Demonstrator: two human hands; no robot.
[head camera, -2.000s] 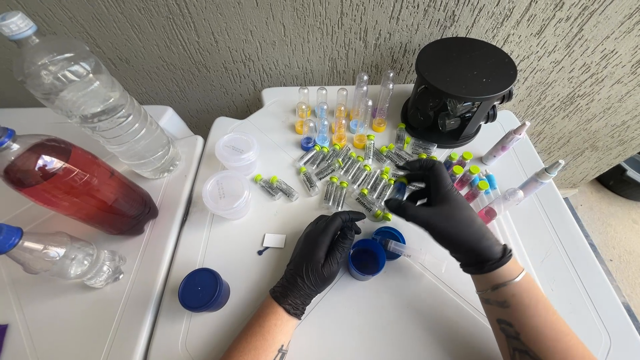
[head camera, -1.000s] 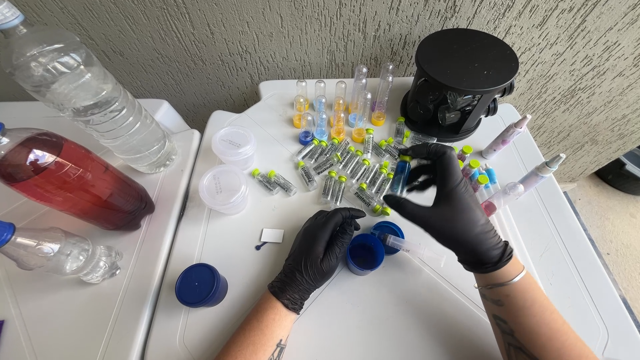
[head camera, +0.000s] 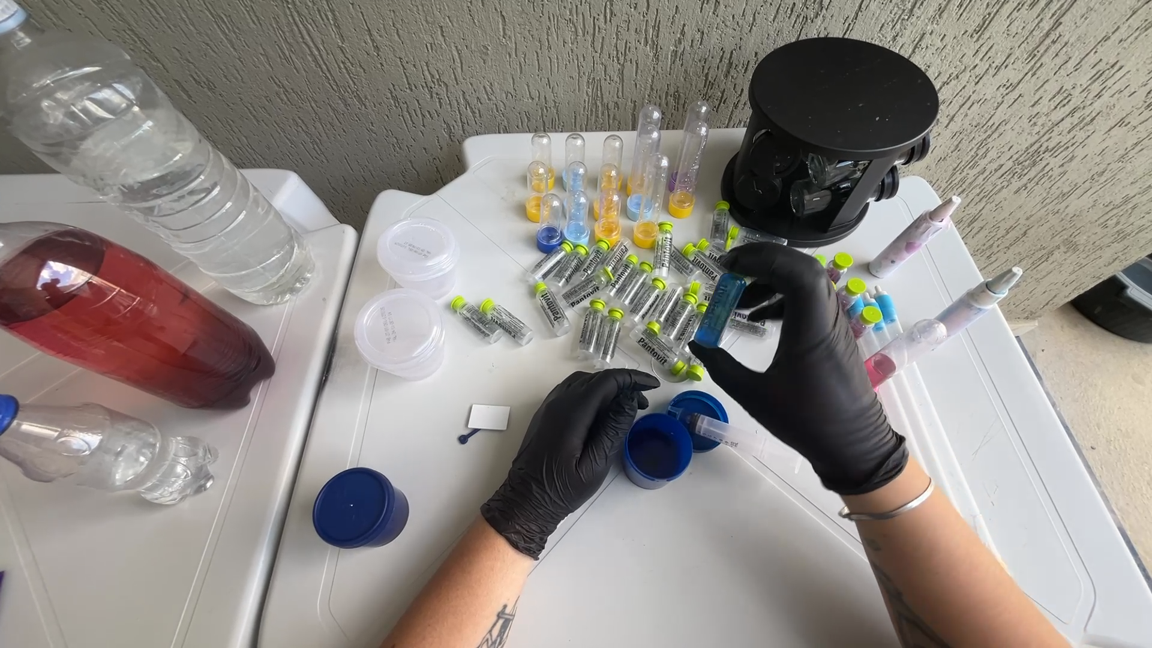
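Observation:
My right hand (head camera: 792, 360), in a black glove, holds a small vial of blue liquid (head camera: 721, 310) between thumb and fingers, above the table. My left hand (head camera: 580, 445), gloved too, rests with curled fingers beside an open blue jar (head camera: 658, 450); nothing shows in it. Against that jar lies a blue lid (head camera: 698, 418) with a clear plastic syringe or pipette (head camera: 733, 436) across it. Behind my hands lie several small clear vials with green caps (head camera: 589, 330). More green-capped vials with pink contents (head camera: 853, 292) are partly hidden by my right hand.
Clear tubes with coloured caps (head camera: 608, 202) stand near a black round rack (head camera: 832, 135). Two clear lidded tubs (head camera: 400, 331), a closed blue jar (head camera: 360, 508) and a white card (head camera: 489, 417) are at left. Large plastic bottles (head camera: 126, 315) lie far left; narrow-tipped tubes (head camera: 913, 236) stand at right.
The blue vial in my right hand shows more plainly now, tilted between thumb and fingers. My left hand has stayed beside the open jar.

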